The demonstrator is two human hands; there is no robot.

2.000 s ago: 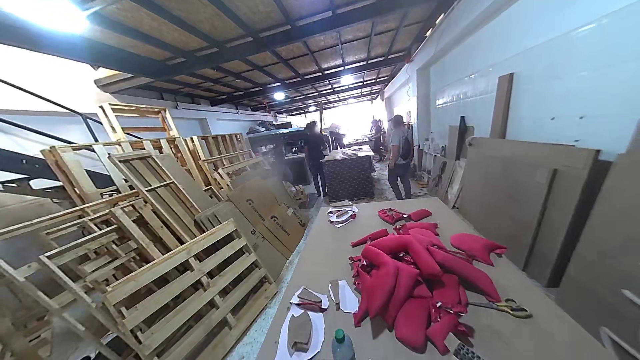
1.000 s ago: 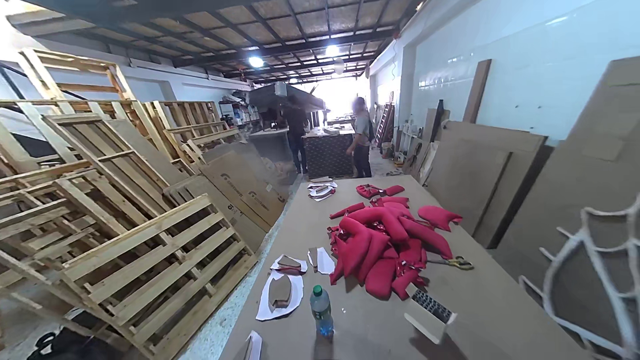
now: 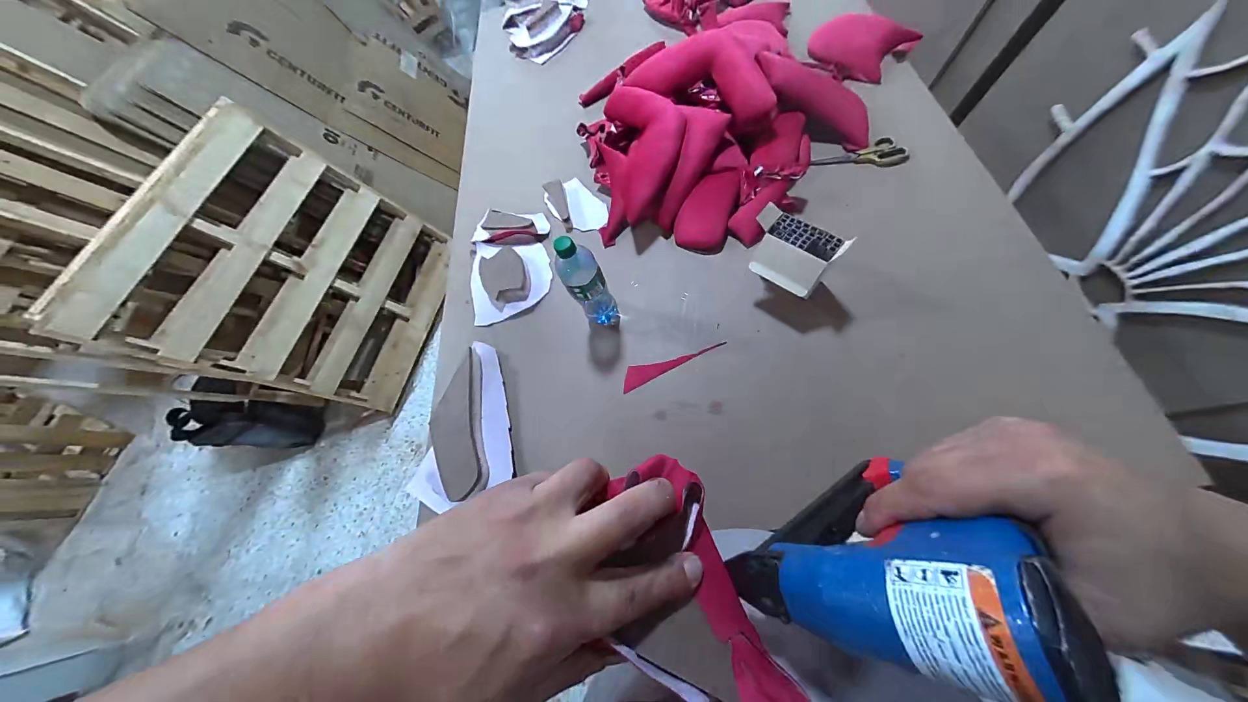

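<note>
My left hand (image 3: 531,556) pinches a piece of red fabric (image 3: 720,580) with a white and dark layer showing at its fold, over the near part of the table. My right hand (image 3: 1024,507) grips a blue electric power tool (image 3: 907,585) with a black nose and a warning label; its nose is close against the fabric's right side. A thin red fabric scrap (image 3: 663,370) lies farther up the table. Beyond it is a pile of red stuffed fabric pieces (image 3: 682,146), with scissors (image 3: 882,153) at its right.
The brown-topped table (image 3: 926,322) carries a green-capped plastic bottle (image 3: 585,281), an open small box (image 3: 799,253) of dark pieces and shaped brown pieces (image 3: 458,429) on white material. Wooden pallets (image 3: 234,253) and cardboard (image 3: 322,68) stand left. A white branching frame (image 3: 1121,253) is at right.
The view has tilted down sharply to the near table. Both my hands, the blue tool and the held red fabric are now in view; the earlier frames show none of them.
</note>
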